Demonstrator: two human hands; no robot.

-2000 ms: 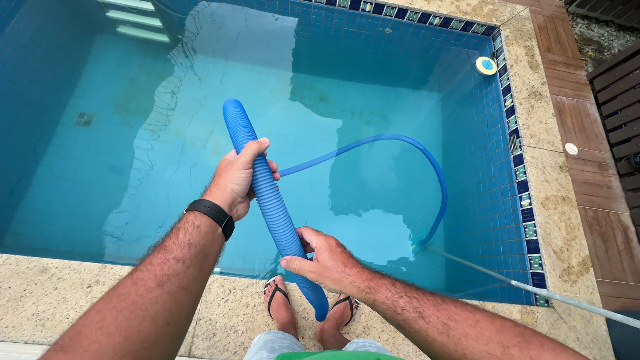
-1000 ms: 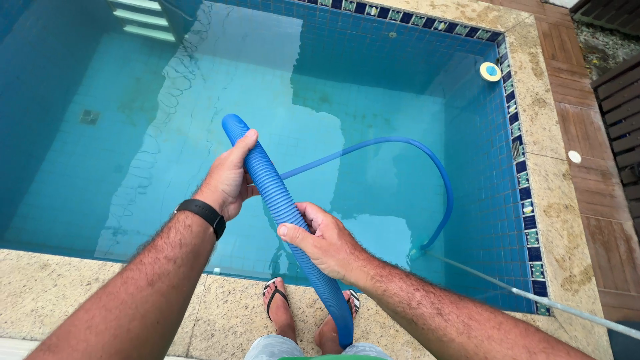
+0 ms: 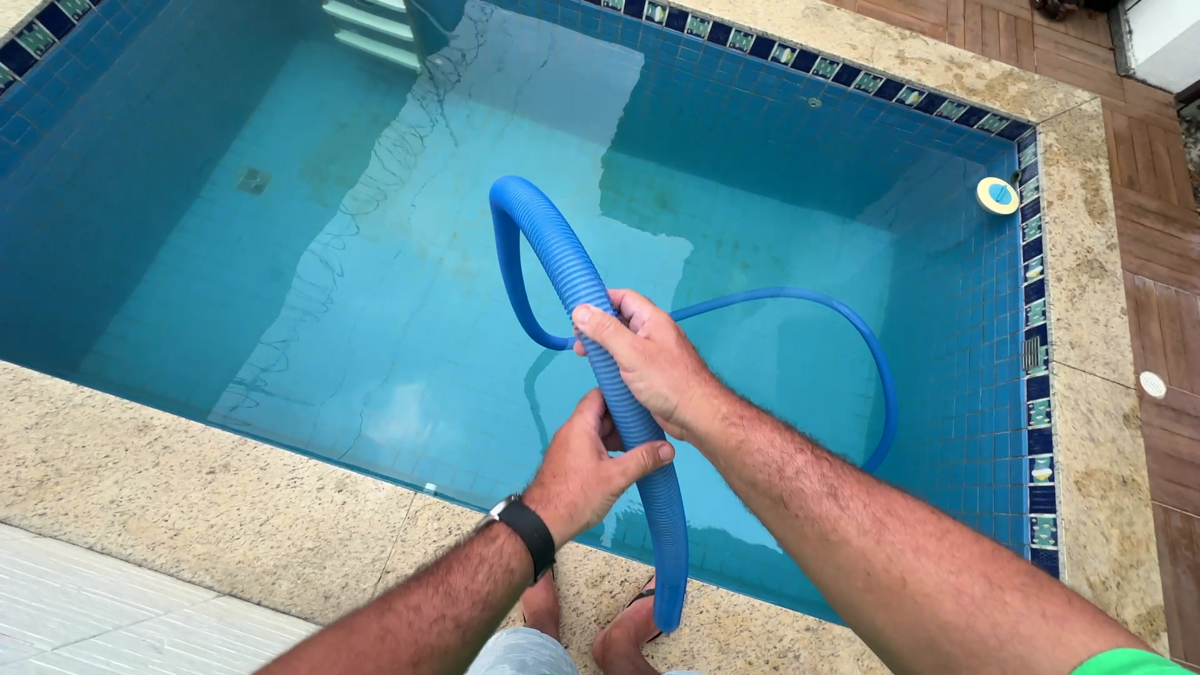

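Observation:
A blue corrugated pool hose (image 3: pixel 562 253) runs through both my hands above the water. My left hand (image 3: pixel 595 469), with a black-banded watch on its wrist, grips the hose lower down, thumb across it. Just above, my right hand (image 3: pixel 647 361) is closed around the hose with its thumb on top. Beyond my hands the hose bends over in a loop and returns behind my right fingers, then curves to the right through the pool. Its near end hangs down over the stone edge by my feet. The fingers behind the hose are partly hidden.
The tiled swimming pool (image 3: pixel 956 394) has a stone coping (image 3: pixel 1092 281) around it. White steps (image 3: pixel 375 33) stand at its far left. A round floating dispenser (image 3: pixel 997 196) rests near the right wall. My sandalled feet (image 3: pixel 633 623) are on the near coping, beside wooden decking farther right.
My right hand has moved up the hose, above my left, which was the upper one before. More hose now arches over beyond my hands. The view has shifted.

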